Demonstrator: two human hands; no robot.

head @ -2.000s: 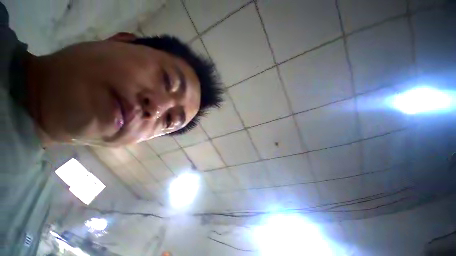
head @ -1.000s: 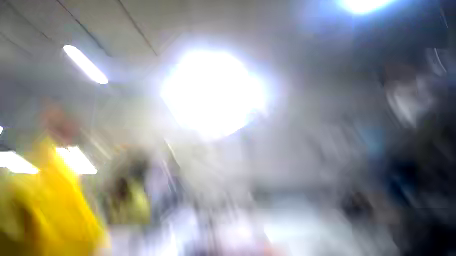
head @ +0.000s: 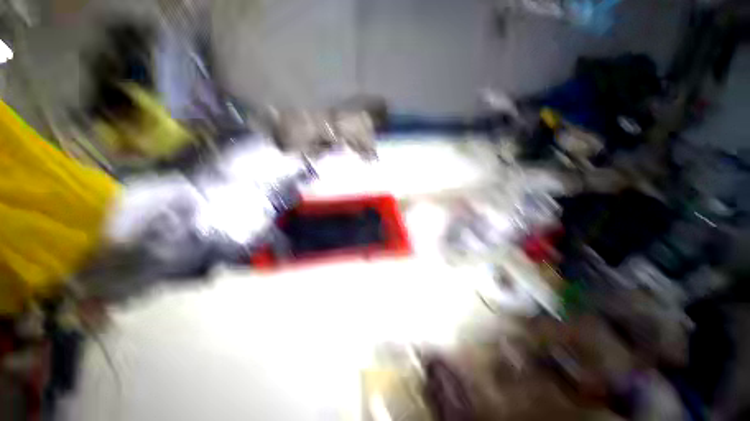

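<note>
The view is badly blurred. Neither of my hands can be made out. A shallow red tray (head: pixel 398 224) lies on the white tabletop (head: pixel 247 337) in front of me, with dark pieces (head: pixel 335 230) inside it. A grey-white heap (head: pixel 177 218), perhaps cloth or plastic, lies left of the tray. Pale, shiny crumpled items (head: pixel 485 226) lie right of the tray.
A large yellow bag (head: pixel 45 210) hangs at the left edge. Dark heaps (head: pixel 613 230) and mixed clutter fill the right side. A person in yellow (head: pixel 148 123) seems to be at the back left. Brownish blurred items (head: pixel 510 370) lie at the lower right.
The view has swung down from the ceiling, lights and a person's head to the white table. The red tray has come into view, and the yellow bag now shows at the left edge.
</note>
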